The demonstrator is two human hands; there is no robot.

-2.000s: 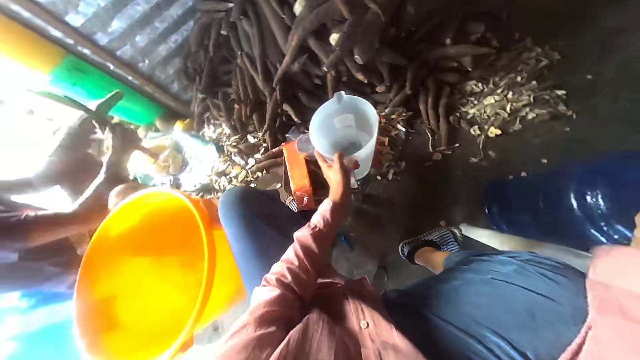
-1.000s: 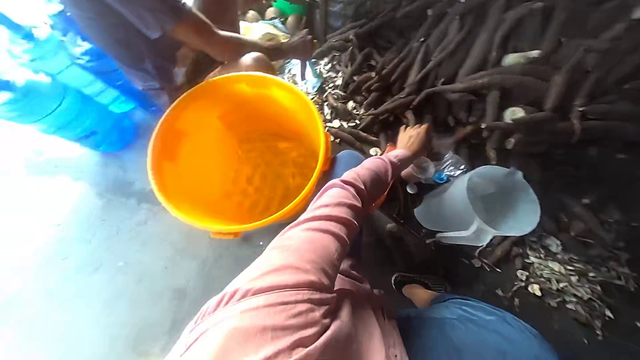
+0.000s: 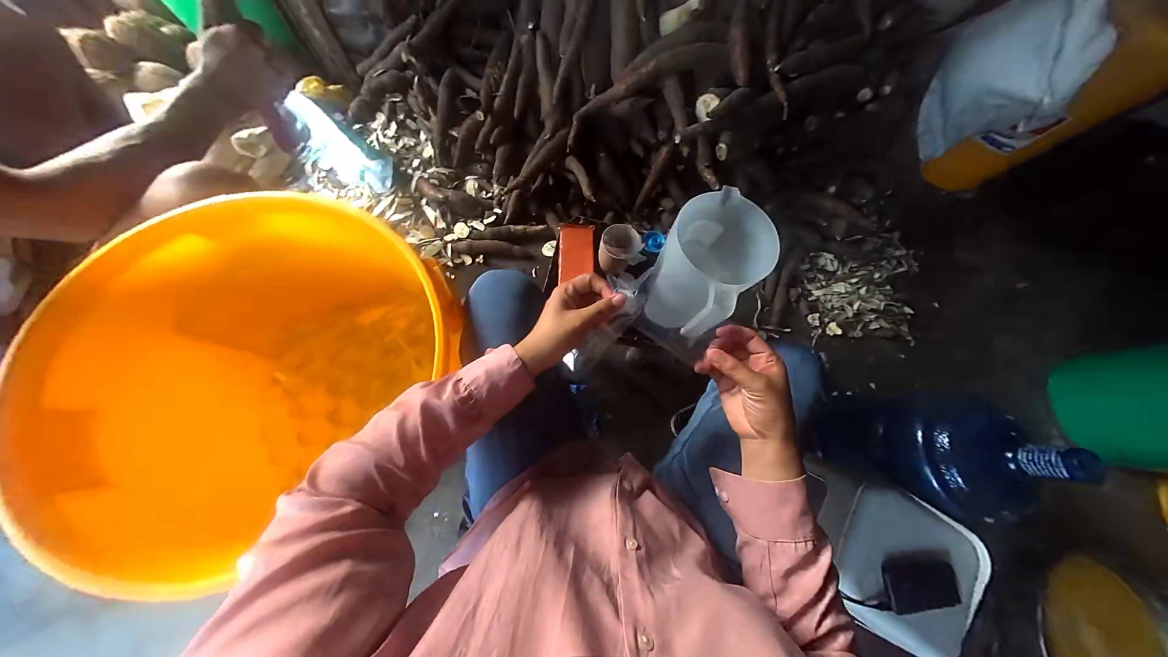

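Both of my hands hold a clear plastic bag stretched between them over my knees. My left hand pinches one end near its fingertips, and my right hand grips the other end. Just beyond the bag a translucent plastic measuring jug stands with its handle towards me. An orange box, a small cup and a blue cap are close by, left of the jug. The large orange plastic tub stands at my left and holds what looks like liquid.
Cassava roots are heaped ahead, with peelings to the right and left. Another person's arm reaches in at the upper left. A blue water bottle lies at right; a yellow container is at the upper right.
My left hand, near the small items a second ago, now holds the clear bag. My right hand has come into view on it. The jug, in my hand two seconds ago, stands released. The view has shifted.
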